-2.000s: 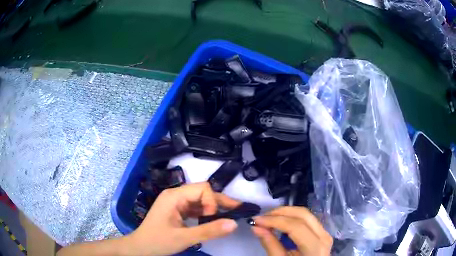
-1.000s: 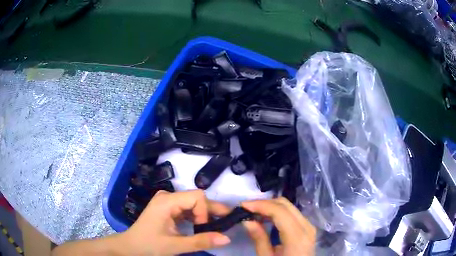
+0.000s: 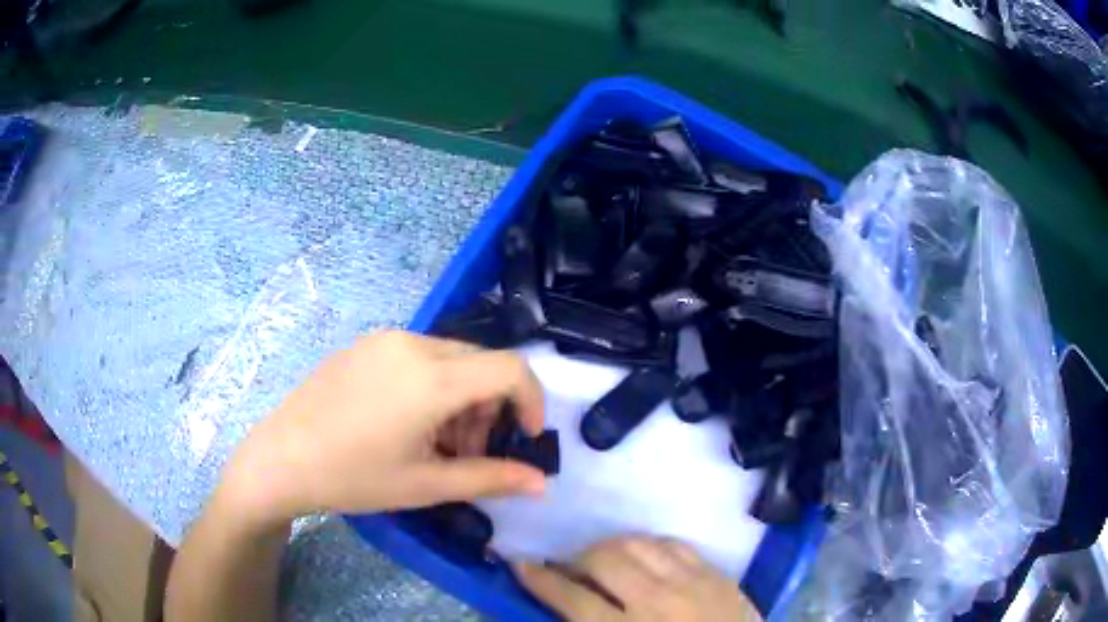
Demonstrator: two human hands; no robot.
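A blue tray [image 3: 468, 258] with a white liner [image 3: 680, 486] holds a heap of black plastic housings [image 3: 595, 326]. My left hand [image 3: 389, 425] is over the tray's left side with a black plastic housing [image 3: 535, 451] between thumb and fingers; most of that housing is hidden by the hand. My right hand [image 3: 644, 583] lies low over the tray's near edge, fingers pointing left, its lower part cut off by the picture's edge. Whether it holds anything is hidden. One housing [image 3: 627, 407] lies alone on the liner.
A clear poly bag [image 3: 948, 401] lies over the tray's right side. Silvery bubble wrap [image 3: 207, 292] covers the bench at left. A green belt [image 3: 401, 73] runs behind with a dark curved band [image 3: 966, 119] on it. A brown surface is at lower left.
My hands have parted; the left moved up with the black housing, the right dropped to the tray's near edge. The view has shifted, so the tray appears further right.
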